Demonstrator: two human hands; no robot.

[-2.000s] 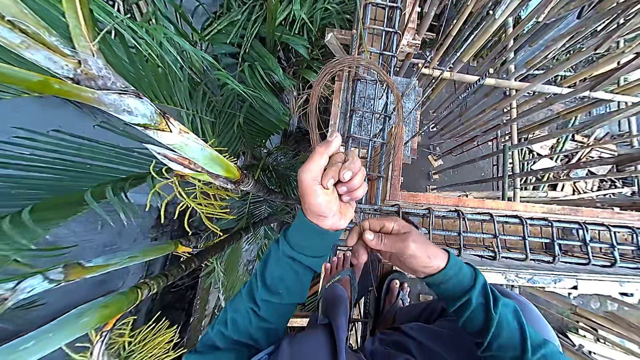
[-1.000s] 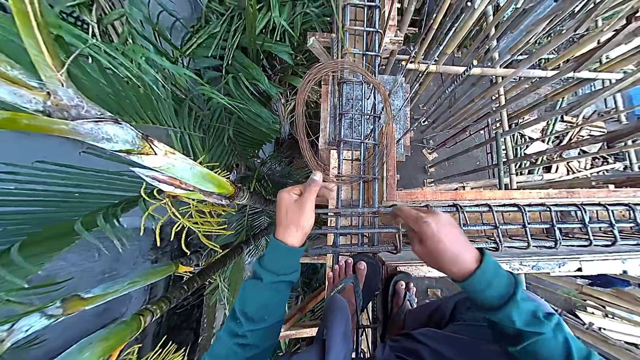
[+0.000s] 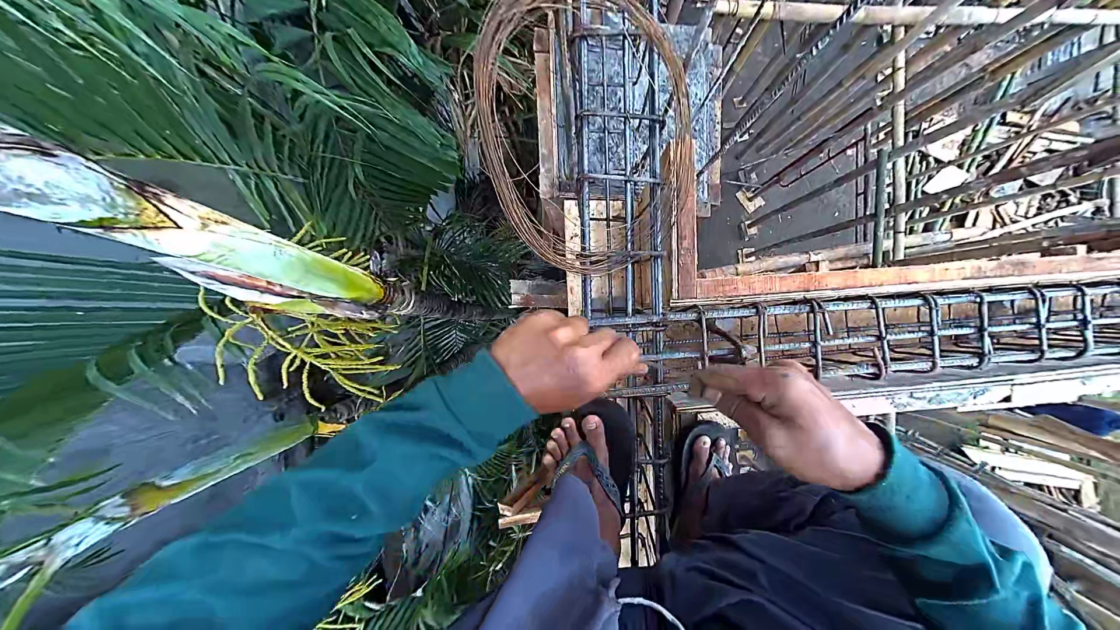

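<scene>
My left hand (image 3: 569, 360), in a teal sleeve, is curled with thumb and fingertips together over the crossing of two steel rebar cages; whether it pinches something thin cannot be told. Just right of it, my right hand (image 3: 792, 416) has thumb and fingers close together above the lower bars; any wire between them is too fine to make out. One rebar cage (image 3: 932, 328) runs off to the right, the other (image 3: 619, 157) runs away from me. A coil of thin brown tie wire (image 3: 516, 188) hangs over the far cage.
Both feet, in flip-flops (image 3: 612, 442), stand astride the cage. Wooden formwork boards (image 3: 875, 278) edge the bars. Palm fronds (image 3: 350, 131) and a palm stem (image 3: 289, 258) rise on the left over a drop. Bamboo poles (image 3: 899, 131) stand at the right.
Two seconds ago my left fist was raised above my right hand; both now are low at the bar crossing, side by side. Since one second ago the left has closed its fingers and turned.
</scene>
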